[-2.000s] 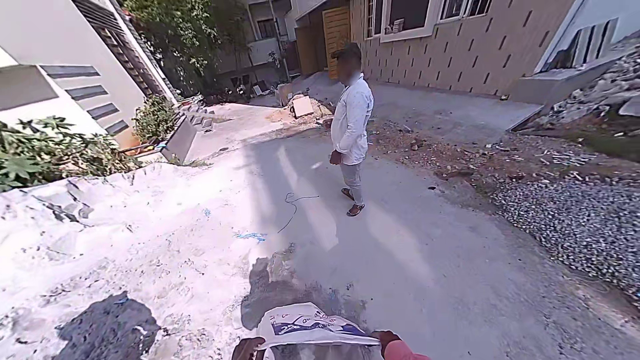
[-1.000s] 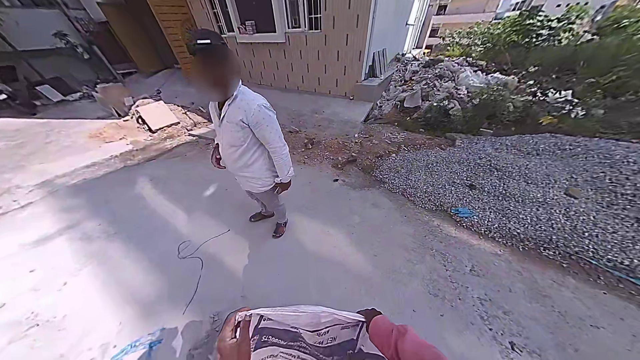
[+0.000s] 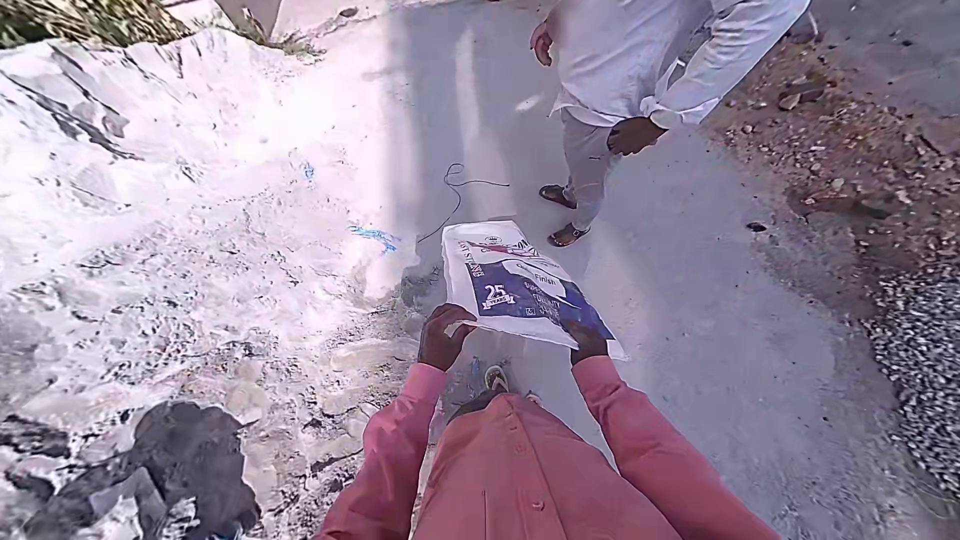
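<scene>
A white and blue printed sack (image 3: 517, 289) is stretched out in front of my body, and it looks flat. My left hand (image 3: 445, 336) grips its near left corner, with a bit of the white edge showing between thumb and fingers. Near the right corner, my right hand (image 3: 587, 341) is closed on the same near edge, its fingers partly hidden against the blue print. Beyond the sack a thin dark cord (image 3: 456, 196) lies in a loose curve on the concrete ground. Blue strands (image 3: 375, 237) lie to the left of the cord.
A person in a white shirt (image 3: 630, 60) stands close by, beyond the sack to the right. Pale powdery rubble (image 3: 225, 225) spreads along the left, with a dark heap (image 3: 187, 465) at lower left. Reddish soil (image 3: 847, 157) and a gravel pile (image 3: 922, 367) border the right side.
The view has swung down and left since a second ago. The sack now extends away from me, its printed face showing more fully. The other person appears much nearer.
</scene>
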